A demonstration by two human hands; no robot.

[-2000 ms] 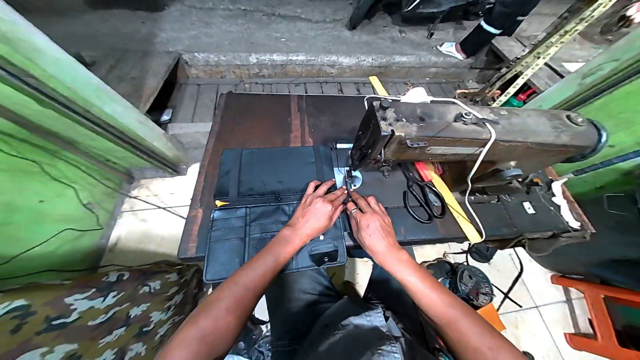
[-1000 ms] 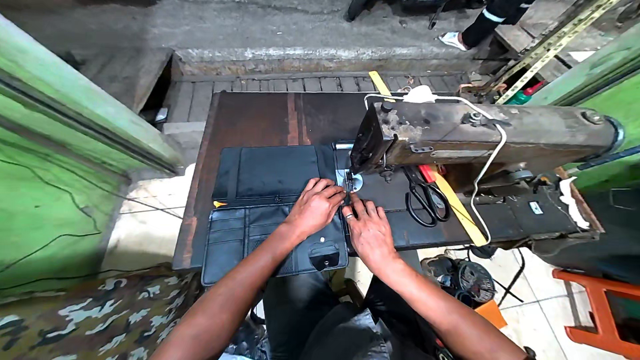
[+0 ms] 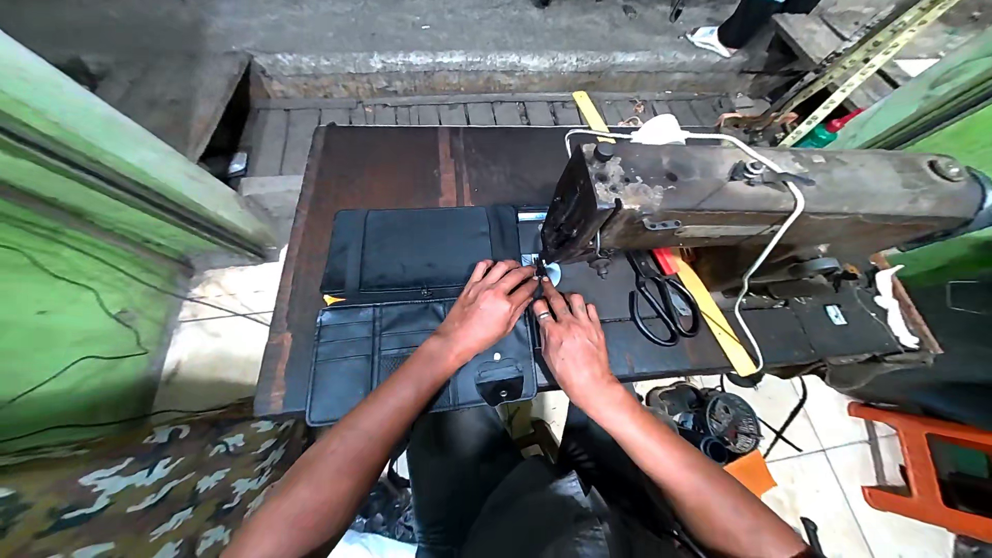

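A black leather-like wallet or organizer (image 3: pixel 426 252) lies unfolded on the sewing machine table, its right edge at the needle area of an industrial sewing machine (image 3: pixel 697 186). My left hand (image 3: pixel 488 306) rests on its lower right part, with the fingertips beside the presser foot (image 3: pixel 540 267). Just right of that edge, my right hand (image 3: pixel 573 341), with a ring on one finger, lies palm down, its index finger reaching to the foot. Whether the fingertips pinch the material is hidden. Black-handled scissors (image 3: pixel 663 306) lie right of my right hand.
A yellow ruler (image 3: pixel 717 318) lies beside the scissors under the machine arm. A white cable (image 3: pixel 775 244) hangs over the machine. The dark wooden table (image 3: pixel 372 167) extends left and behind. An orange plastic stool (image 3: pixel 922 473) stands at the lower right. A person's foot (image 3: pixel 709 39) shows beyond the step.
Both hands stay close to the presser foot with only small shifts of the fingers. The person's foot in the background has moved slightly to the left.
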